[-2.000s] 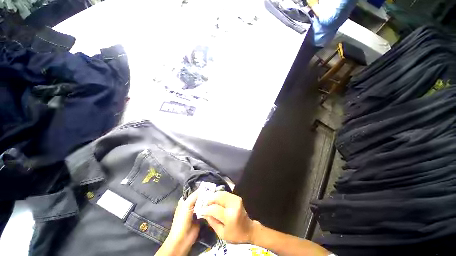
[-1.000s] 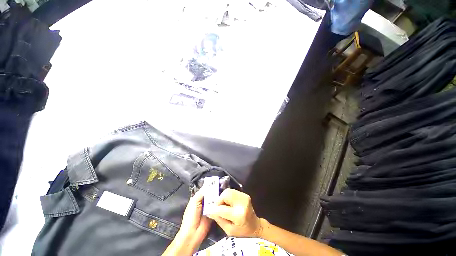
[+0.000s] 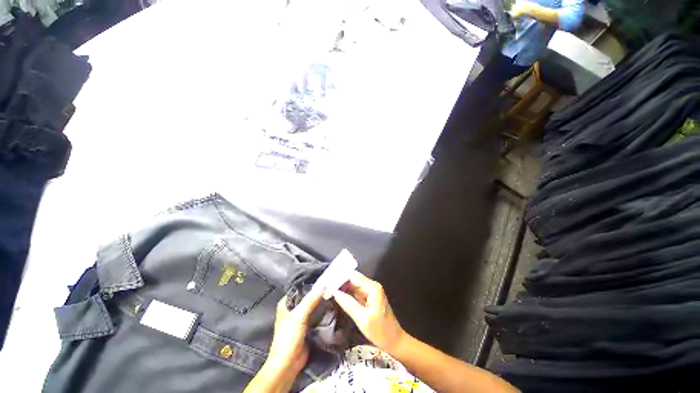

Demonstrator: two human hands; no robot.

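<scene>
A dark grey denim shirt [image 3: 176, 261] lies on the white table in front of me, collar to the left, with gold embroidery on its chest pocket [image 3: 234, 280]. A white hang tag [image 3: 169, 319] lies on its chest beside the button placket [image 3: 230, 351]. My left hand [image 3: 290, 334] grips bunched dark cloth and the lower end of a white label strip [image 3: 338, 270]. My right hand [image 3: 368, 308] pinches the same strip from the right side. The strip stands out above the cloth. What the cloth under my hands belongs to is partly hidden.
The white table [image 3: 192, 123] holds a clear crinkled bag [image 3: 307, 100] and dark garments [image 3: 34, 115] at left. A rail of dark garments [image 3: 614, 246] hangs at right. A person in blue [image 3: 533, 34] and a wooden stool [image 3: 529, 100] are at the upper right.
The dark garment at left, nearer the shirt two seconds ago, now lies farther left. The white strip is tilted up to the right and more of it shows between my hands.
</scene>
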